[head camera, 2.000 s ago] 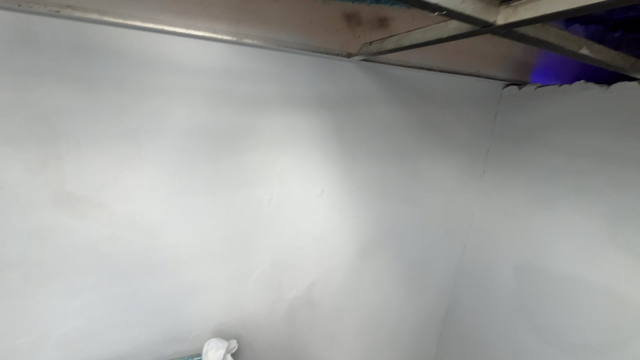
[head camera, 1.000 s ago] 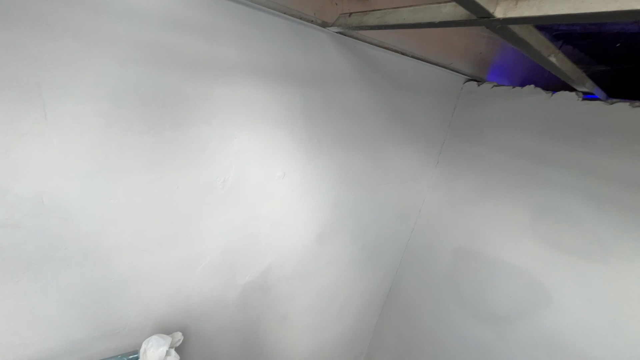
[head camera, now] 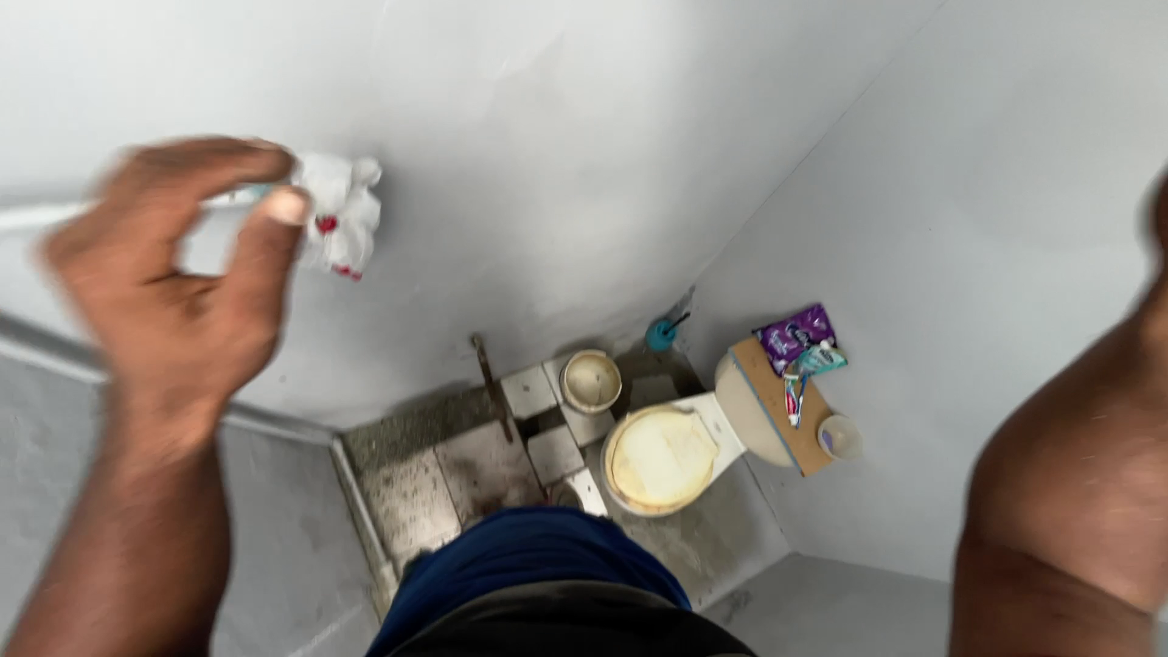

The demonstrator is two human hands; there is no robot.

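My left hand (head camera: 187, 265), blurred, is raised at the left with thumb and index finger bent toward each other. Their tips are at the left edge of a crumpled white plastic bag (head camera: 342, 214) with red marks; whether they grip it cannot be told. The bag is in front of the grey wall (head camera: 566, 182), at the end of a light pipe (head camera: 46, 217) that passes behind the hand. My right forearm rises along the right edge, and only a blurred sliver of my right hand (head camera: 1159, 219) shows there, its fingers hidden beyond the frame.
Below are a toilet (head camera: 662, 461) with a brown board (head camera: 771, 411) on its tank, bearing a purple packet (head camera: 797, 338), a toothpaste tube (head camera: 792, 401) and a plastic cup (head camera: 839, 438). A bucket (head camera: 591, 381), a blue brush holder (head camera: 661, 335) and an upright rusty pipe (head camera: 493, 388) stand nearby.
The view has tipped down from the upper wall to the floor and toilet. My left hand and right forearm, not seen in the earlier frames, are now in view.
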